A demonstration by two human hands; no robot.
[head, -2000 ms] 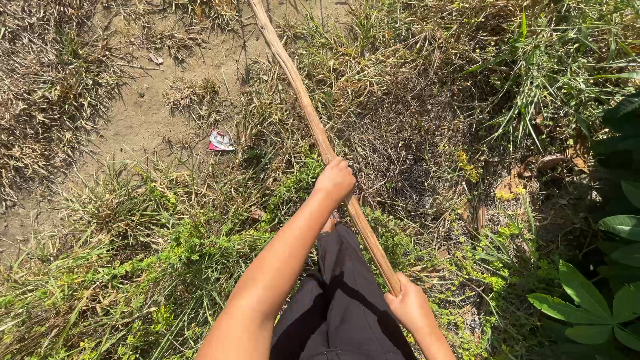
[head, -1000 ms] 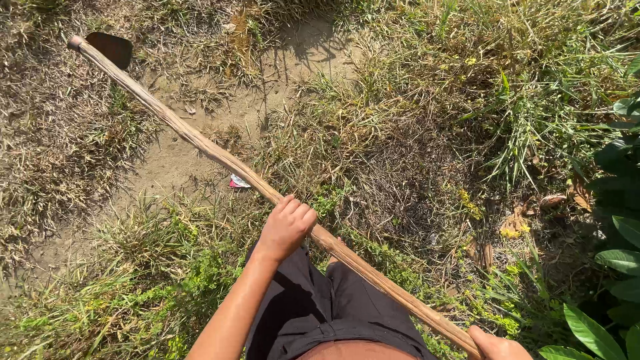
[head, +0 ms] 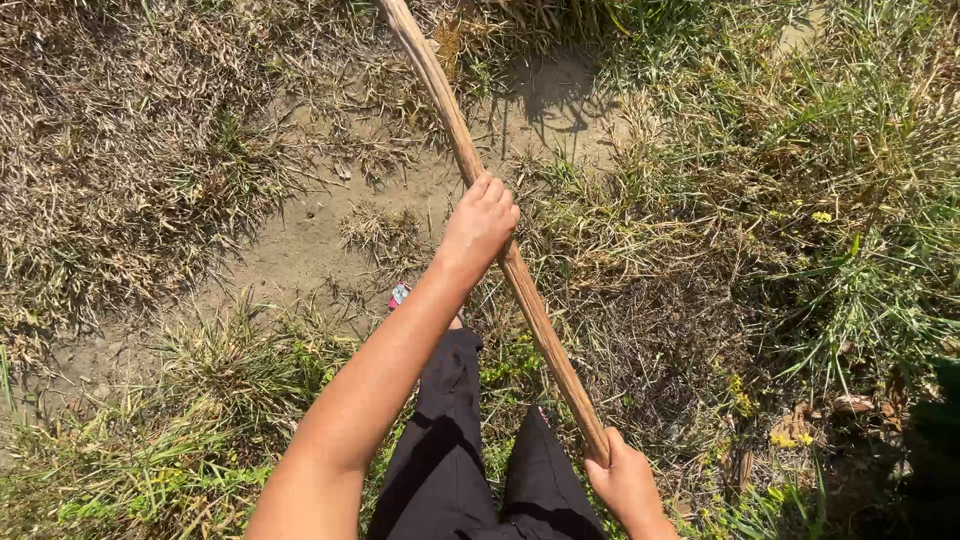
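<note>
A long, slightly bent wooden handle point(head: 541, 330) runs from the top edge of the view down toward the lower right. My left hand point(head: 481, 221) is closed around it near its middle, the arm reaching up from the bottom. Around the handle's near end my right hand point(head: 624, 474) is wrapped, low and right of the left hand. The handle's far end lies outside the view, so its head is hidden now; an earlier frame shows a metal hoe blade there.
Dry cut grass point(head: 112, 150) covers the left, beside bare soil point(head: 300, 240). A crumpled wrapper point(head: 399, 294) lies just beyond my dark trousers point(head: 442, 442). Green grass point(head: 855, 300) grows at right, with dark shade at the lower right.
The handle has swung from a flat slant to a steeper one, and the hoe blade seen a second ago has left the view. Both hands have stayed on the handle.
</note>
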